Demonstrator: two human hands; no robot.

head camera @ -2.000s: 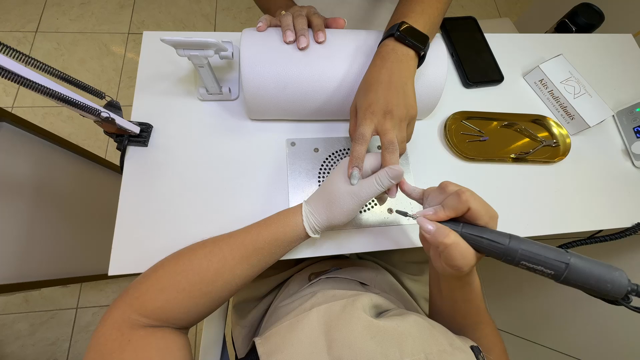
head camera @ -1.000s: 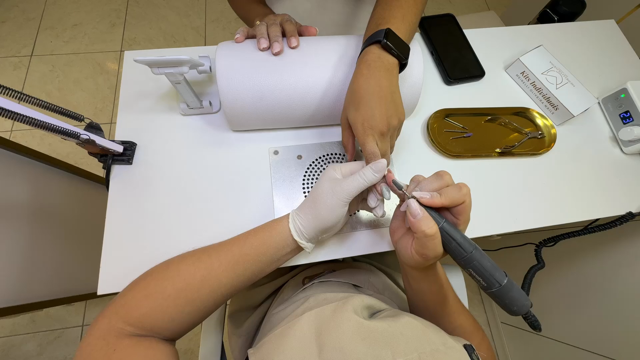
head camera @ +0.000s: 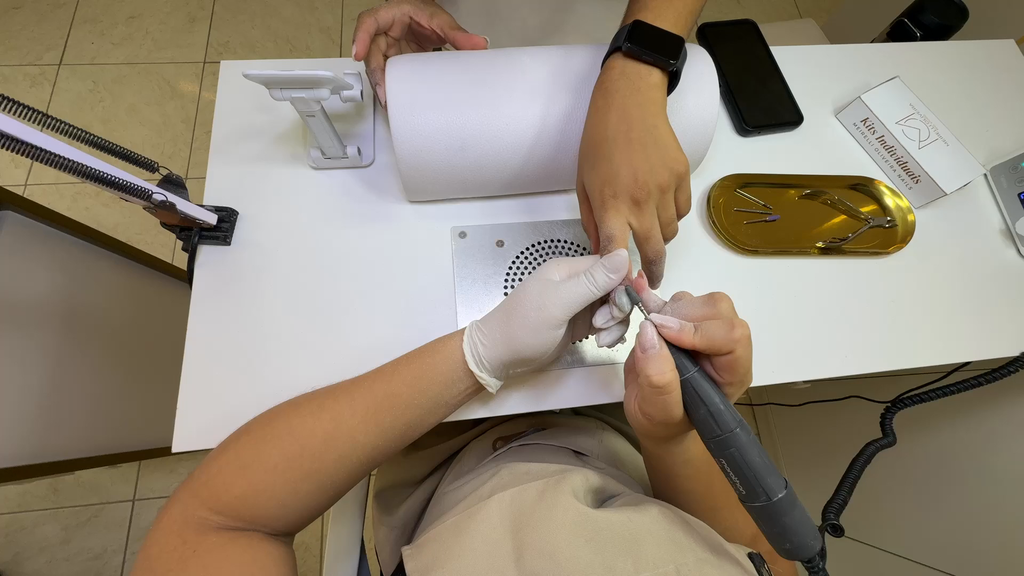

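My left hand [head camera: 544, 316], in a white glove, holds a finger of another person's hand [head camera: 636, 152] between thumb and fingers. In my bare right hand [head camera: 692, 352] is a dark grey electric nail drill handpiece [head camera: 732, 456], gripped near its front end. Its grey bit [head camera: 634, 295] is at the fingertip held in my glove; whether it touches the nail cannot be told. Beneath the hands, a metal dust collector plate [head camera: 480, 272] with round holes is set on the white table [head camera: 320, 320]. My left hand hides part of the plate.
A white cushioned armrest [head camera: 488, 120] lies across the back, beside a white stand [head camera: 320, 120]. At right are a gold tray [head camera: 720, 216] with nippers [head camera: 856, 220] and bits, a white box [head camera: 912, 144], a black phone [head camera: 750, 76] and a coiled cable [head camera: 880, 436]. A lamp arm [head camera: 104, 164] is clamped left.
The other person's far hand has moved from the top of the armrest to its left end. The view has shifted, while my hands stay at the held finger with the drill.
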